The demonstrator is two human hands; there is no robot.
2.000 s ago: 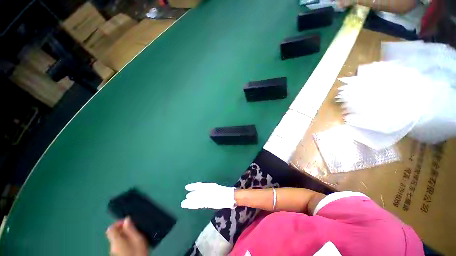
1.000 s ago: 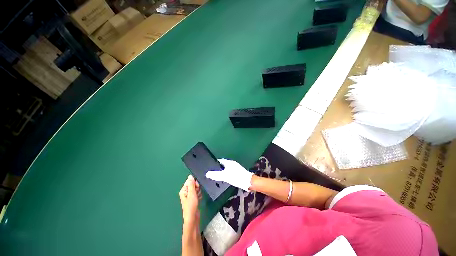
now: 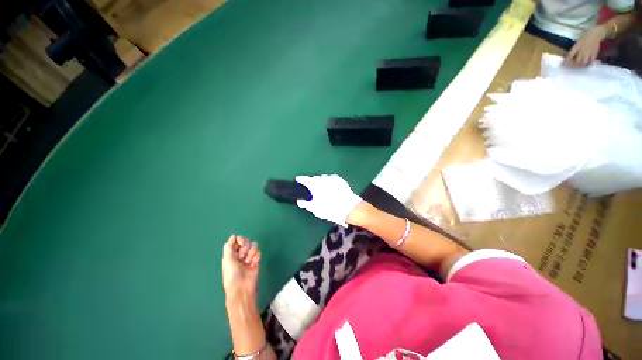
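My right hand (image 3: 329, 198), in a thin white glove, grips the right end of a black housing (image 3: 284, 190) at the green belt, near the padded edge. The glove hides part of the housing. I cannot tell if the housing touches the belt. My left hand (image 3: 241, 261), bare, is over the belt to the lower left, apart from the housing, with its fingers curled in and nothing seen in them. Another black housing (image 3: 360, 131) stands on the belt just beyond my right hand, and several more stand in a row behind it.
The green belt (image 3: 176, 133) curves away left. Leopard-print padding (image 3: 343, 247) and white tape (image 3: 438, 133) cover its near edge. Bubble bags (image 3: 545, 133) lie on cardboard (image 3: 517, 242) at right, with a pink-backed smartphone (image 3: 633, 285) beyond. Another person's hand (image 3: 590, 46) touches the bags' far end.
My left hand has let go of the housing and curled up. My right hand has carried the housing forward and turned it. The other person's hand now reaches the bubble bags.
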